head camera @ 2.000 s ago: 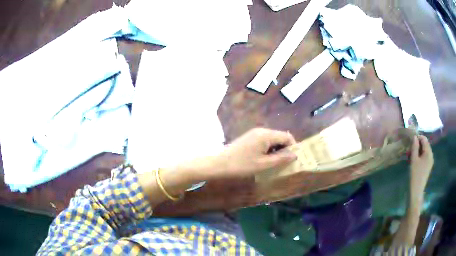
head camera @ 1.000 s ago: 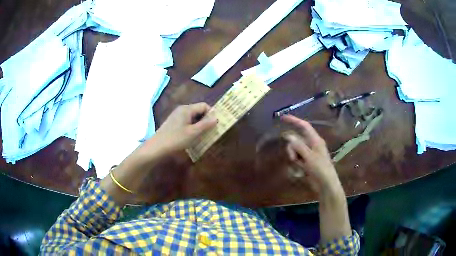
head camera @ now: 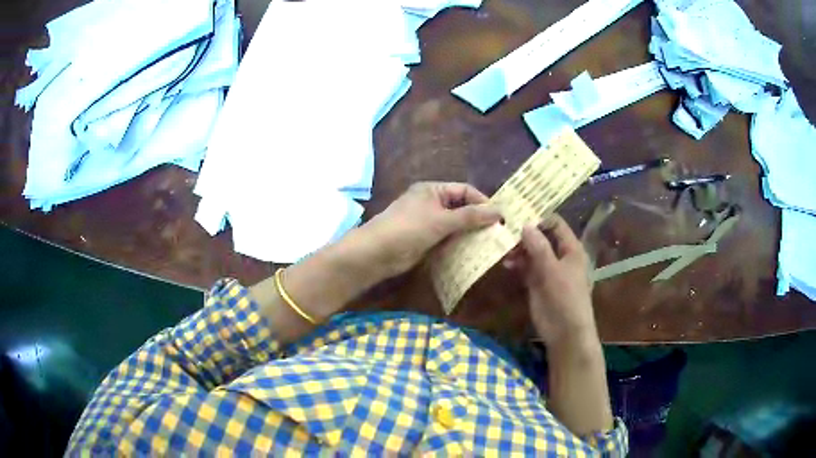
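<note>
A cream strip of printed tickets (head camera: pixel 556 176) with dense rows of print is held slanting above the table, its upper end pointing up and right. My left hand (head camera: pixel 447 219) pinches it near its middle from the left. My right hand (head camera: pixel 553 264) holds its lower right edge, thumb and fingers close together; some fingertips are hidden behind the strip. Grey-green tie strips (head camera: pixel 658 259) lie on the table to the right of my right hand.
White cut panel stacks (head camera: pixel 300 125) lie left and centre on the brown table (head camera: pixel 429 148). Two long pale strips (head camera: pixel 555 45) lie ahead. Two pens (head camera: pixel 702 181) lie right. Pale-blue crumpled pieces (head camera: pixel 720 54) and another stack (head camera: pixel 792 161) lie far right. The table's curved edge is near my body.
My right hand has moved from beside the ticket strip onto it. One second earlier only my left hand held it. The view has shifted, so the table things appear further right.
</note>
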